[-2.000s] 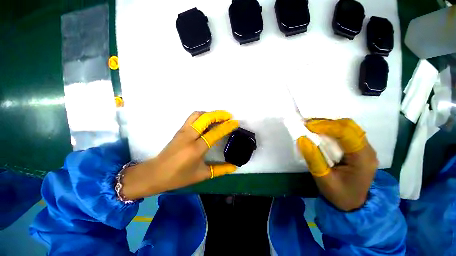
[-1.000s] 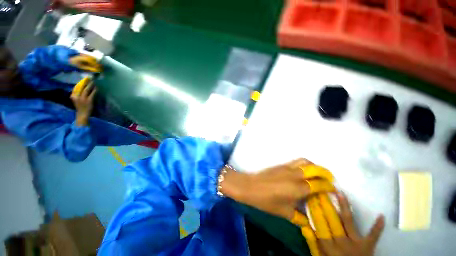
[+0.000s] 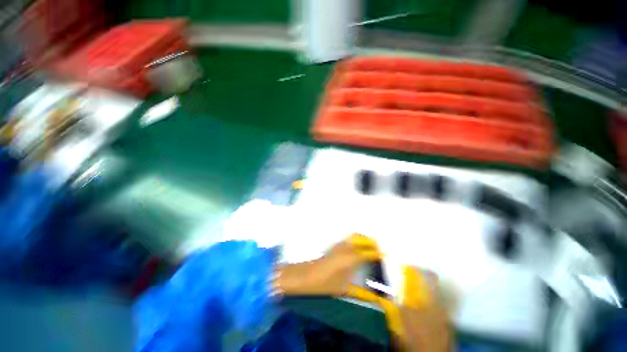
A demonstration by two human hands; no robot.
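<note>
The view is badly blurred by motion. A dark smartwatch (image 3: pixel 377 275) is at the near edge of the white foam mat (image 3: pixel 440 240). My left hand (image 3: pixel 337 268), with yellow finger cots, holds it from the left, fingers above and thumb below. My right hand (image 3: pixel 418 302), also with yellow cots, is close against its right side. Whether my right hand grips the watch or a wipe cannot be told. Several dark watches (image 3: pixel 404 184) form a row across the mat's far part, and one watch (image 3: pixel 507 240) is at its right.
An orange-red foam tray (image 3: pixel 433 110) is beyond the mat. A silvery film strip (image 3: pixel 282 172) and a small yellow ring (image 3: pixel 298 184) are at the mat's left. White material (image 3: pixel 584 265) is at its right. A blue sleeve (image 3: pixel 27 206) of another person and another red tray (image 3: pixel 124 51) show at left.
The camera view has swung right and up from one second ago, bringing in the whole tray. My hands, then pressed together over one another, are now on either side of the watch, which shows between them.
</note>
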